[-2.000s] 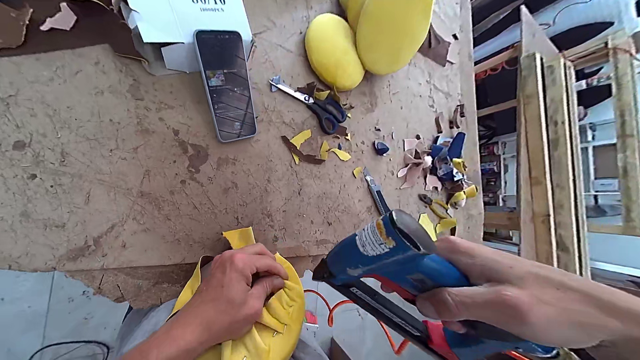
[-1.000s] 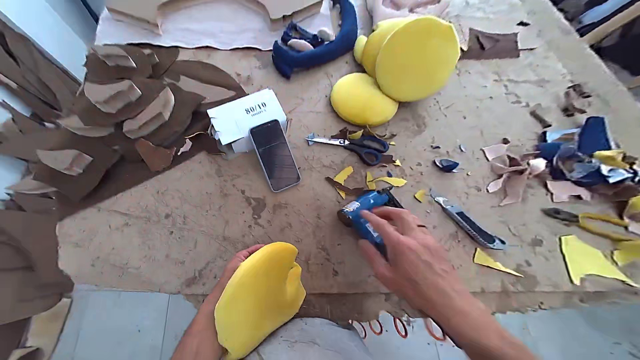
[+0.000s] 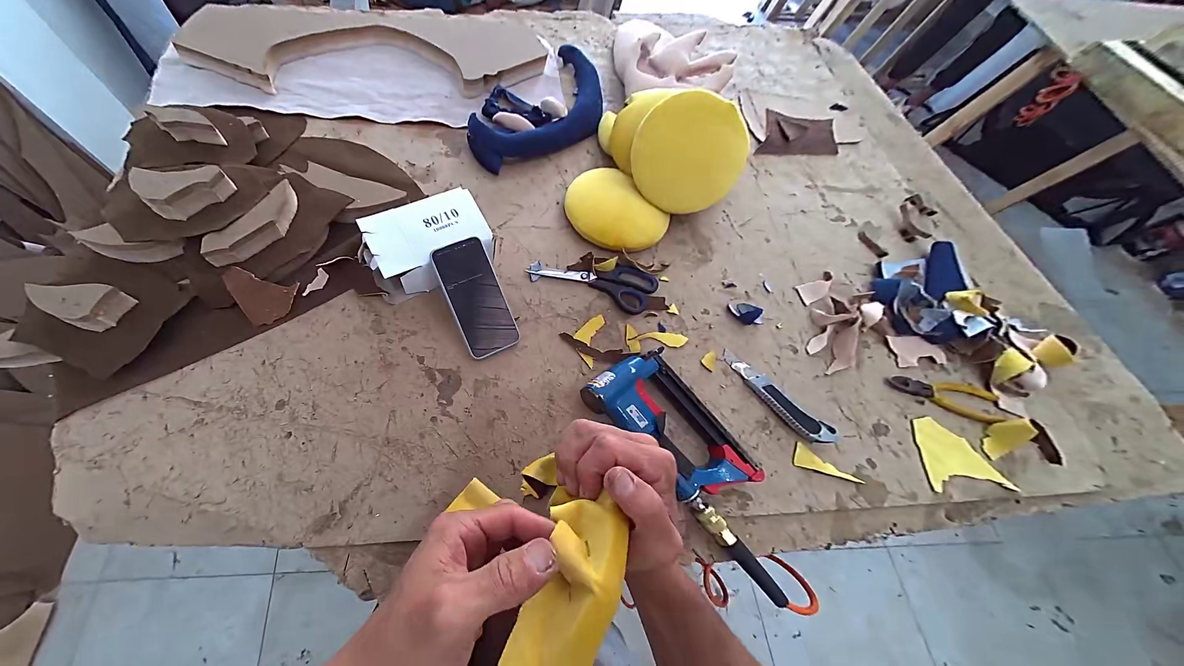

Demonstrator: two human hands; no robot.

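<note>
Both of my hands are on a yellow fabric-covered piece [image 3: 573, 606] at the near edge of the table. My left hand [image 3: 486, 573] pinches a fold of its yellow fabric between thumb and forefinger. My right hand [image 3: 624, 486] grips the fabric at the piece's far end, with the fingers curled over it. Just beyond my right hand a blue pneumatic staple gun [image 3: 638, 398] lies on its side, its hose fitting [image 3: 717, 527] towards me. To its right is a utility knife [image 3: 782, 398]. Scissors [image 3: 601, 282] with dark blue handles lie farther back.
A phone [image 3: 474, 296] leans on a white box [image 3: 430, 231]. Yellow padded pieces [image 3: 689, 153] and a blue curved piece [image 3: 573, 111] stand at the back. Brown fabric with foam pieces [image 3: 259, 222] is piled left. Pliers [image 3: 953, 398] and scraps [image 3: 925, 296] lie right. An orange hose [image 3: 795, 587] hangs below the edge.
The staple gun, held in my right hand two seconds ago, now lies on the table, let go. My right hand has moved to the yellow piece and taken hold of its fabric.
</note>
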